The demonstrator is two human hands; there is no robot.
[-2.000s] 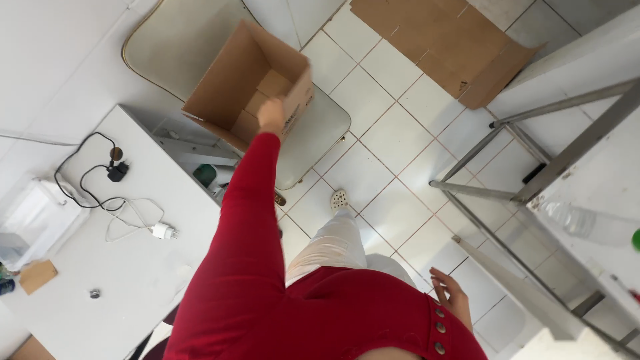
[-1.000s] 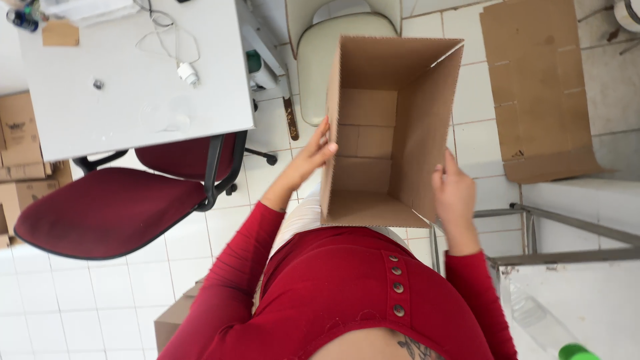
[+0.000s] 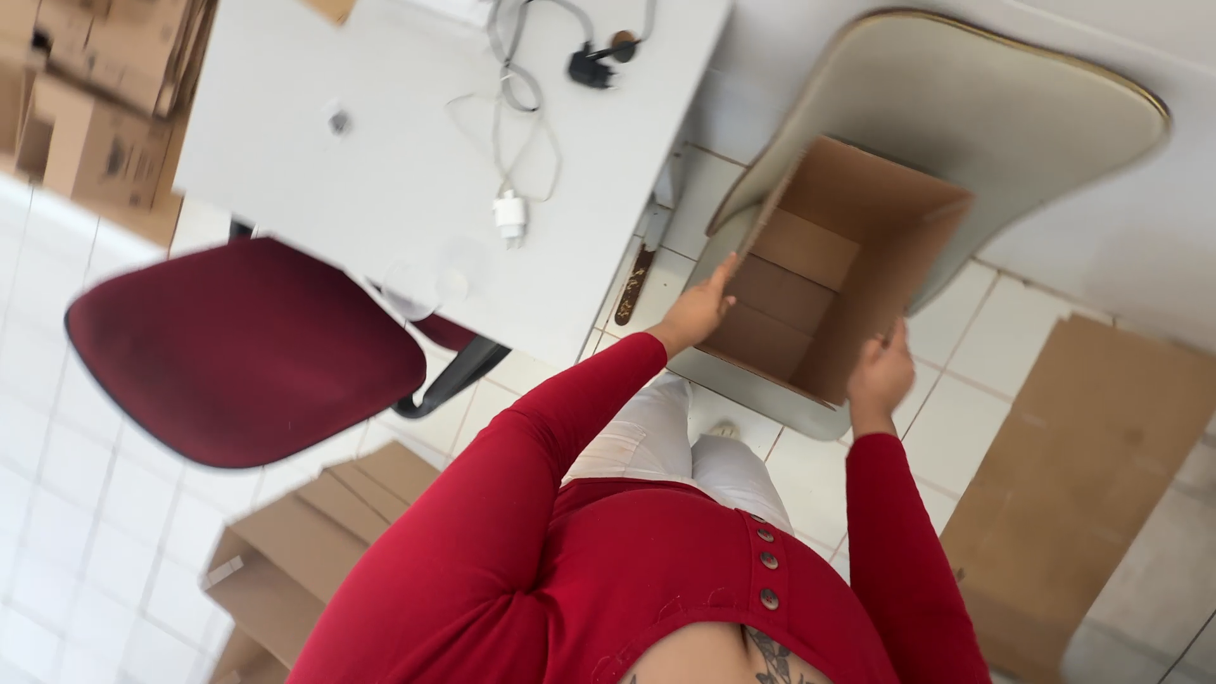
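An empty open-topped cardboard box [image 3: 793, 294] is on or just above the seat of a cream padded chair [image 3: 959, 104], its opening facing me. My left hand [image 3: 698, 309] grips the box's left side near the bottom corner, with the thumb and fingers at the edge. On the opposite side, my right hand [image 3: 882, 370] holds the right wall near its lower corner. Whether the box rests fully on the seat cannot be told.
Left of the box is a white table [image 3: 380, 190] with cables and a white plug adapter [image 3: 510, 218]. A maroon office chair [image 3: 247, 351] stands beside it. Cardboard boxes [image 3: 304, 560] lie lower left, more [image 3: 104, 142] upper left. Flattened cardboard [image 3: 1073, 494] lies on the tiled floor at right.
Two seconds ago only my left hand was at the box, on the chair. One second ago both hands held it in front of the chair; now it is over the seat. The view has turned.
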